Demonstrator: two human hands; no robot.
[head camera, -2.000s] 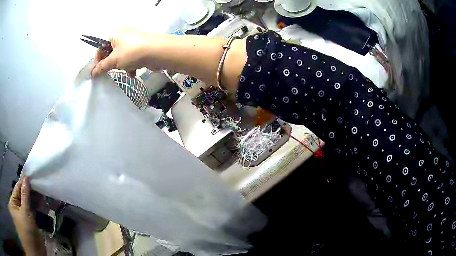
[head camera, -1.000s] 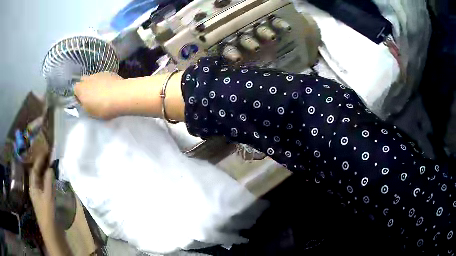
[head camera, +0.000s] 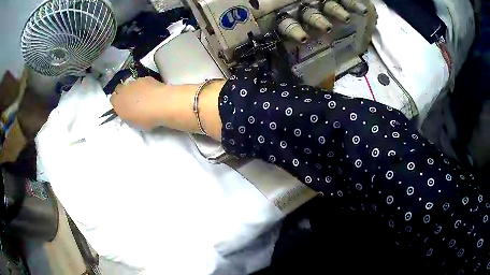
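Note:
A white fabric piece (head camera: 161, 188) lies spread over the table's left part and hangs down its front side. My right hand (head camera: 137, 102) is on the fabric's upper part, closed around thread snips (head camera: 108, 116) whose dark blades stick out to the left. Whether the fingers also grip the cloth cannot be told. My left hand is not in view. The cream overlock machine (head camera: 258, 24), with a blue round logo and a row of tension knobs, stands behind my right forearm.
A small white fan (head camera: 67, 40) stands at the upper left. A measuring tape (head camera: 295, 197) runs along the table edge. White cloth (head camera: 403, 53) with a dark flat thing (head camera: 416, 19) lies to the right of the machine. A dark grey bin-like thing (head camera: 32, 215) is at the lower left.
The view has shifted towards the table and machine. The fabric, earlier held stretched up by both hands, now lies lower and spread out. My left hand has gone out of view.

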